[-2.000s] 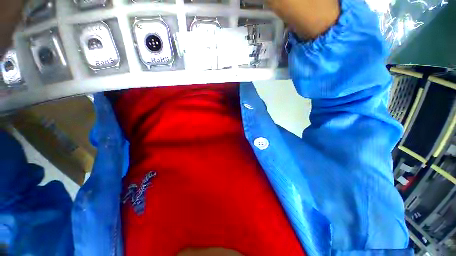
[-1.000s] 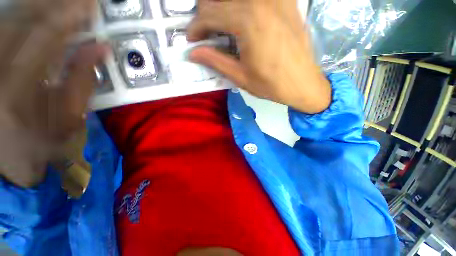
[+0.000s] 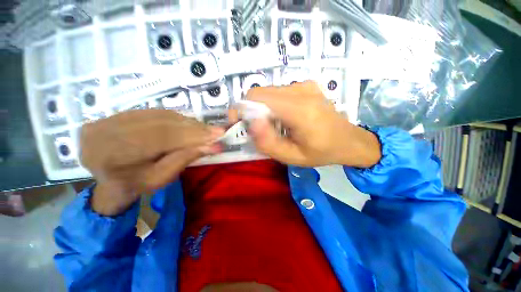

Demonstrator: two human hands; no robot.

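Note:
My left hand (image 3: 137, 145) and my right hand (image 3: 303, 122) meet over the tray's near edge. Their fingertips pinch a small white piece (image 3: 233, 134), likely a watch strap; it is blurred and fingers hide much of it. The white tray (image 3: 48, 157) has square pockets, many with a silver watch body, dark sensor window up. A watch body (image 3: 197, 69) with pale straps out to both sides lies slantwise across the pockets behind my hands. Whether the piece in my fingers joins a watch body is hidden.
A bundle of pale strips (image 3: 351, 20) lies across the tray's far side. Crinkled clear plastic bags (image 3: 428, 74) lie on the right on the green bench (image 3: 485, 85). Yellow-edged racks (image 3: 485, 159) stand at the lower right.
The view has shifted to show more of the tray. My hands, apart and blurred a second ago, have come together at the white piece. The watch with straps now shows across the tray.

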